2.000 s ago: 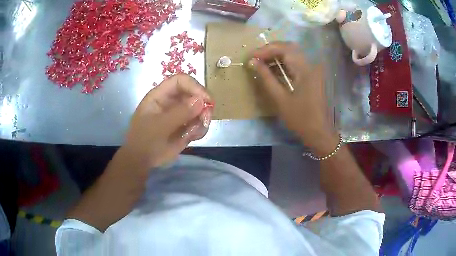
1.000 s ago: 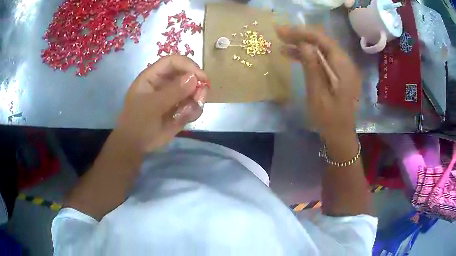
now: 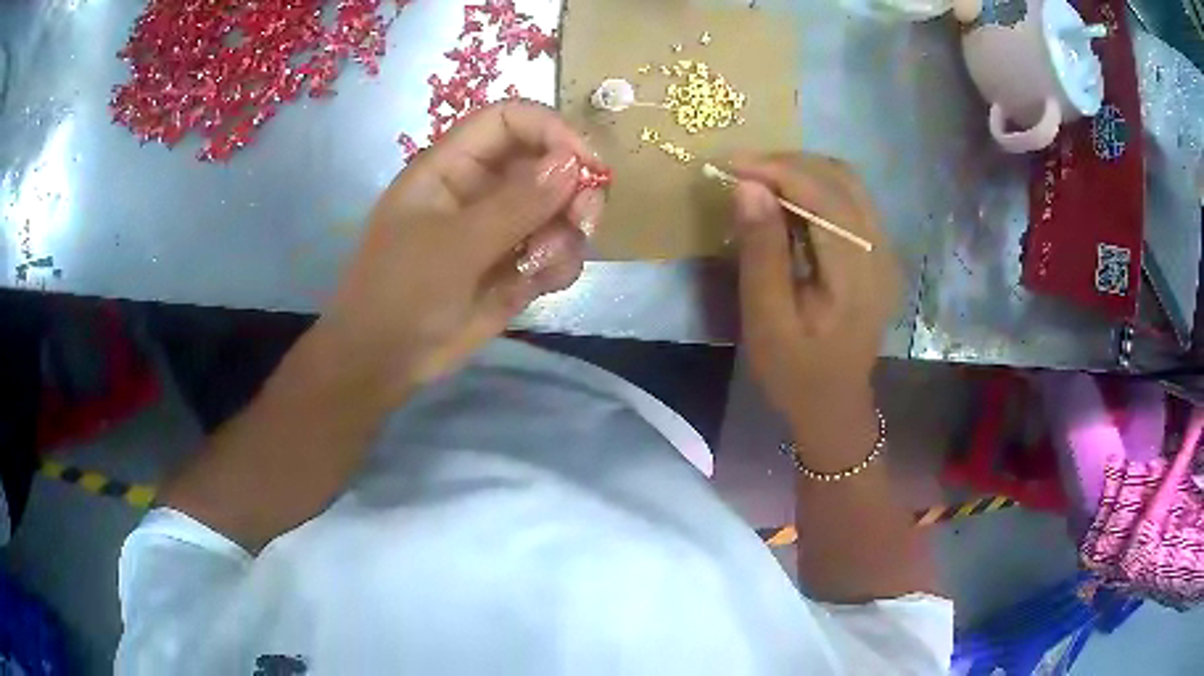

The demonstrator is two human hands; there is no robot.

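Note:
My left hand (image 3: 489, 225) holds a small glossy red part (image 3: 594, 174) between thumb and fingertips, over the left edge of the tan work board (image 3: 627, 218). My right hand (image 3: 819, 271) holds a cotton swab (image 3: 821, 222) at the board's right side, its pale tip pointing left toward the red part, apart from it. Tiny gold accents (image 3: 702, 99) are heaped on the board. A white glue dab (image 3: 613, 94) lies left of them, with a thin pale stick beside it.
A large red-part pile (image 3: 231, 73) lies at the upper left, a smaller loose group (image 3: 462, 82) nearer the board. A pink mug (image 3: 1014, 66) and a red carton (image 3: 1083, 225) stand at the right. The bench's front edge runs below my hands.
My right hand has moved from the board's far side back toward me and to the left, and the swab now points left. The gold accents, hidden at first, show. My left hand still holds the red part.

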